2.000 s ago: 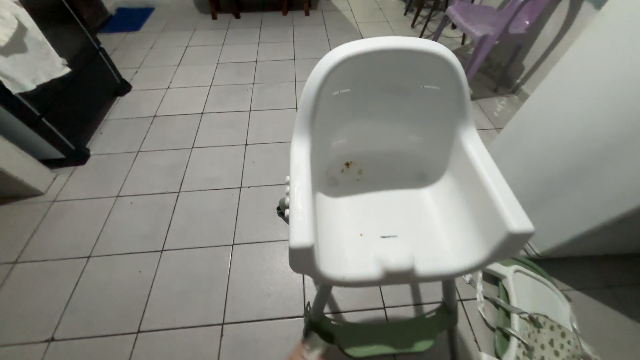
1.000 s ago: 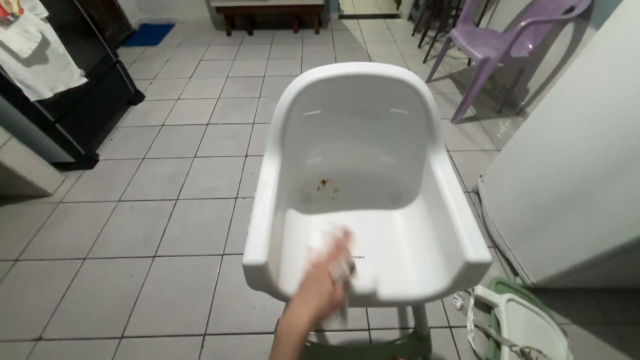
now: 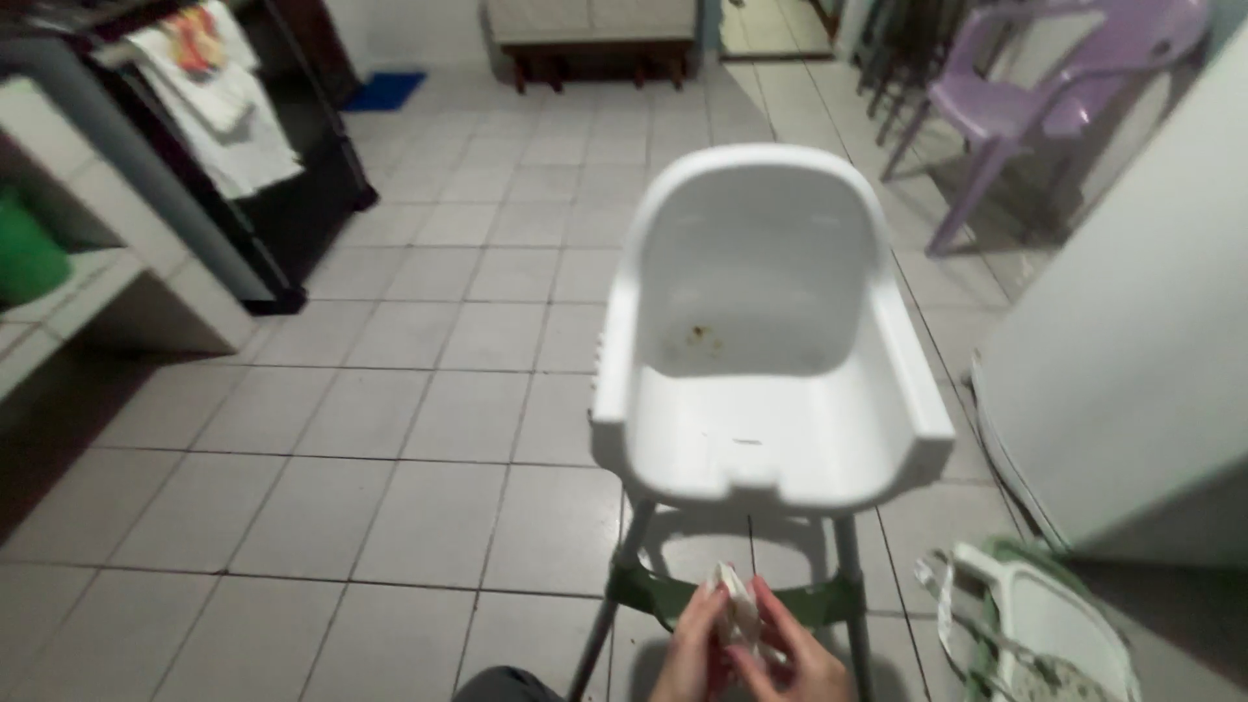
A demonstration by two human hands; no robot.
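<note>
A white plastic high chair [image 3: 770,419] with grey legs and a green footrest stands on the tiled floor. Yellow-brown stains mark the base of its backrest. In front of the seat, at the lower edge of the view, my left hand [image 3: 694,639] and my right hand [image 3: 795,653] grip a small crumpled white cloth or wipe [image 3: 736,604] between their fingers. Neither hand touches the seat.
A green and white plastic piece with straps and patterned fabric [image 3: 1053,624] lies at the lower right. A purple plastic armchair [image 3: 1004,107] stands behind, beside a large white panel [image 3: 1121,370]. A black stove-like appliance with a towel [image 3: 224,117] is at left.
One second ago a blurred hand was over the front of the seat. Now both my hands are together below the seat's front edge, holding the white cloth or wipe. The view has shifted.
</note>
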